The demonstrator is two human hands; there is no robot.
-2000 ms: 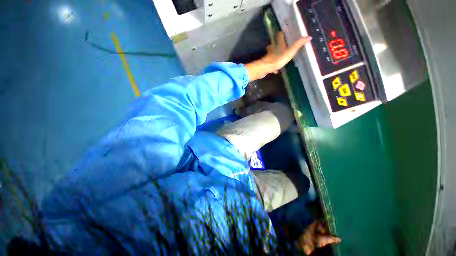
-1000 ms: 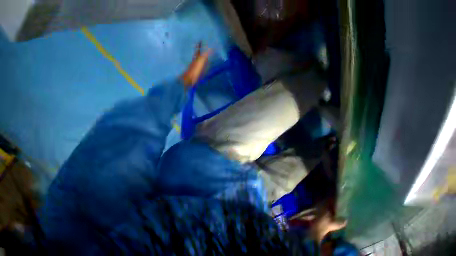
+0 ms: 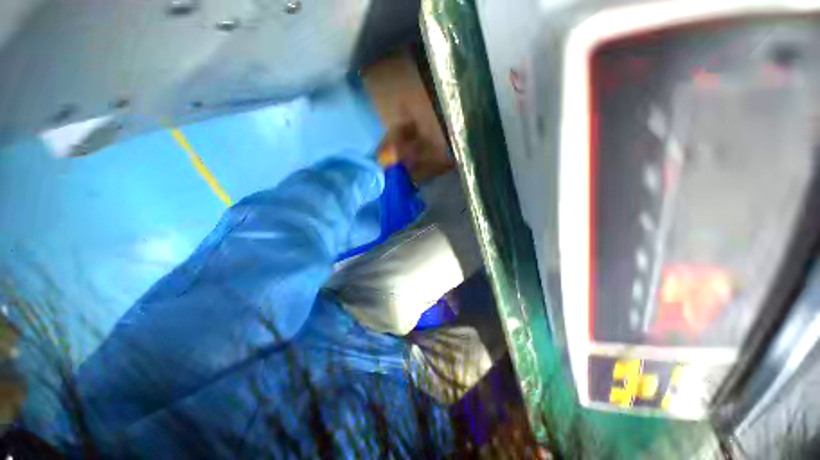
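Observation:
The digital scale (image 3: 575, 207) fills the right side of the view, very close and blurred, with an orange-red glowing readout and yellow keys on its dark panel. My left arm, in a blue sleeve, reaches forward beside the bench. My left hand (image 3: 392, 153) is small, blurred and partly hidden beyond the cuff, left of the bench edge; I cannot tell its finger shape or whether it holds anything. My right hand is not in view; dark hair strands cover the bottom of the picture.
The green bench edge (image 3: 485, 211) runs down between my legs and the scale. A blue stool (image 3: 397, 202) shows beside my light trousers. A pale machine panel (image 3: 261, 49) spans the top left above the blue floor (image 3: 135, 216) with its yellow line. A brown shape (image 3: 400, 85) sits under the bench.
The view has swung and moved closer to the scale, which is back in view. My left hand has moved from over the stool toward the bench edge. My right hand has left the view.

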